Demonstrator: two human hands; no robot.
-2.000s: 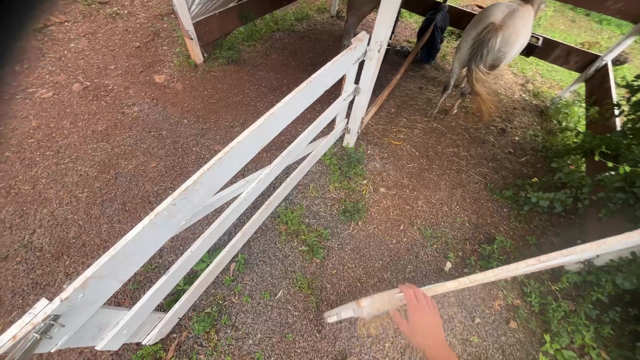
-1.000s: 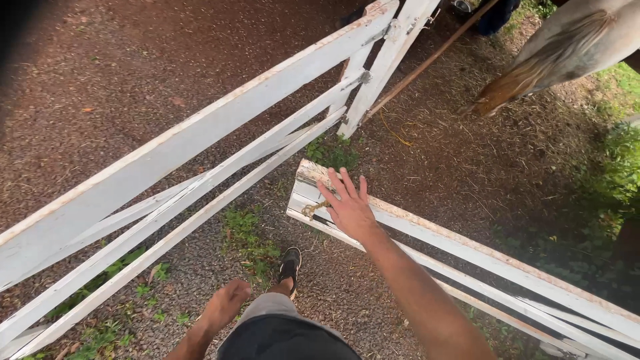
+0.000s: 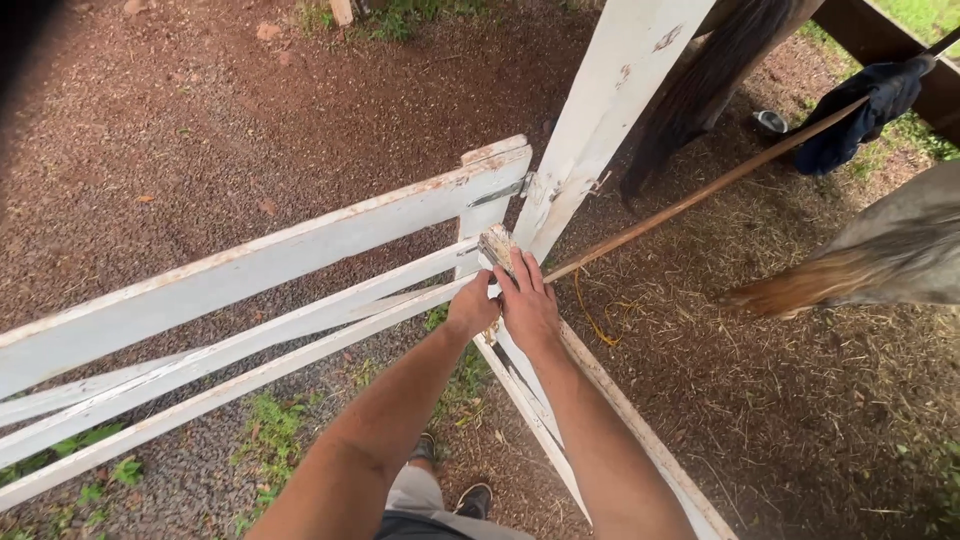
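A white wooden gate (image 3: 645, 442) runs from the lower right up to a tall white post (image 3: 600, 120). My right hand (image 3: 527, 304) lies on the top of the gate's end, fingers spread slightly over the worn wood. Beside it, my left hand (image 3: 474, 304) has its fingers bent at the inner side of the same end, where a small brass-coloured latch or clip (image 3: 490, 334) hangs just below. What the left fingertips pinch or touch is hidden. A second white rail gate (image 3: 300, 266) meets the post from the left, with a metal hinge (image 3: 499, 193) near its top.
A grey horse's rump and tail (image 3: 885, 255) are at the right, and a dark-tailed horse (image 3: 697, 90) stands behind the post. A long wooden pole (image 3: 712, 196) slants towards a dark cloth (image 3: 855, 112). A metal bowl (image 3: 770, 121) and yellow cord (image 3: 596, 322) lie on the ground.
The gate end under my right hand has moved from standing apart to the tall post. My left hand has risen from low beside my body to the gate end.
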